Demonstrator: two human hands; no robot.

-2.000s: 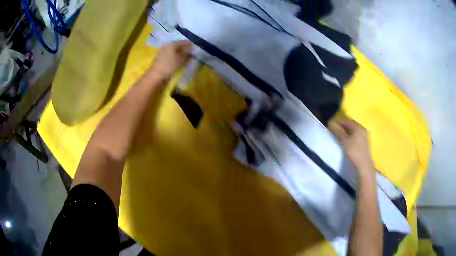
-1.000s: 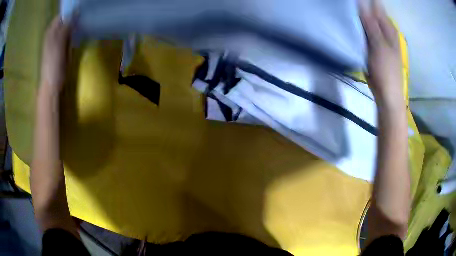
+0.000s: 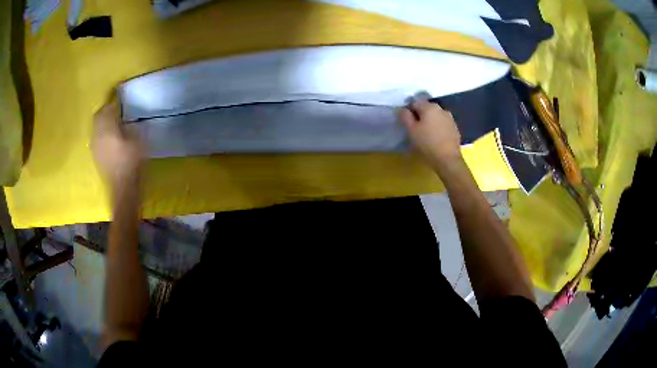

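A long white and pale grey garment panel (image 3: 274, 79) lies across the yellow cloth, with a thin black seam running lengthwise. Its right end joins a dark end piece (image 3: 486, 108). My left hand (image 3: 119, 147) is at the panel's left end; it is blurred, and its grip is hard to make out. My right hand (image 3: 431, 128) grips the panel near the seam, left of the dark piece. The steam iron (image 3: 555, 133), with an orange-brown wooden handle, stands at the right against the dark piece.
Yellow cloth (image 3: 288, 176) covers the table. More white and black panels (image 3: 432, 21) lie at the far side. A small black fabric piece (image 3: 91, 27) is at upper left. A brown iron hose (image 3: 594, 237) loops down the right. A black cloth heap (image 3: 627, 237) is far right.
The raised panel now lies flat across the table near me. My hands have come down and nearer. The view has shifted, and the iron and its hose now show at the right.
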